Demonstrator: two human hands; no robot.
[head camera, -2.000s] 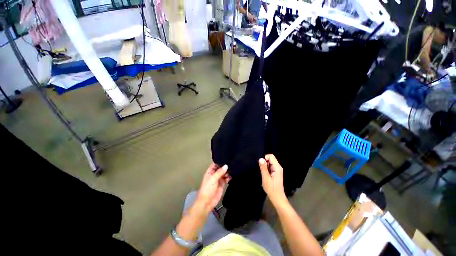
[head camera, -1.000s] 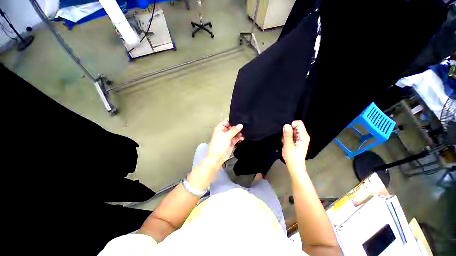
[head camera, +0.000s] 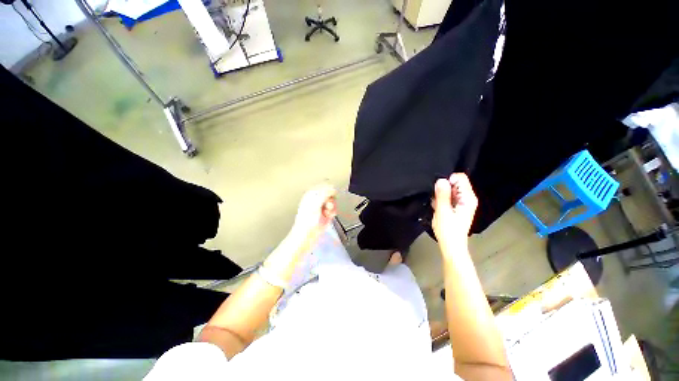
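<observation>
A black garment (head camera: 424, 119) hangs in front of me at the centre right, with a narrow black-and-white patterned strip near its top. My right hand (head camera: 455, 202) pinches its lower edge. My left hand (head camera: 319, 208) is off the cloth, to the left of the garment's lower corner, with its fingers curled; it is overexposed, so I cannot tell whether it holds anything small. The garment's lower edge droops free on the left side. Whether the right hand also holds a tool is not visible.
More black garments (head camera: 89, 238) hang at the left. A grey metal rack base (head camera: 290, 83) stands on the floor ahead. A blue stool (head camera: 573, 190) and a black round base (head camera: 573, 251) are at right. Papers and a black phone (head camera: 574, 364) lie at the lower right.
The view has tilted down, and the hangers have left the picture. My left hand has let go of the garment's edge and moved slightly left. My right hand keeps its hold.
</observation>
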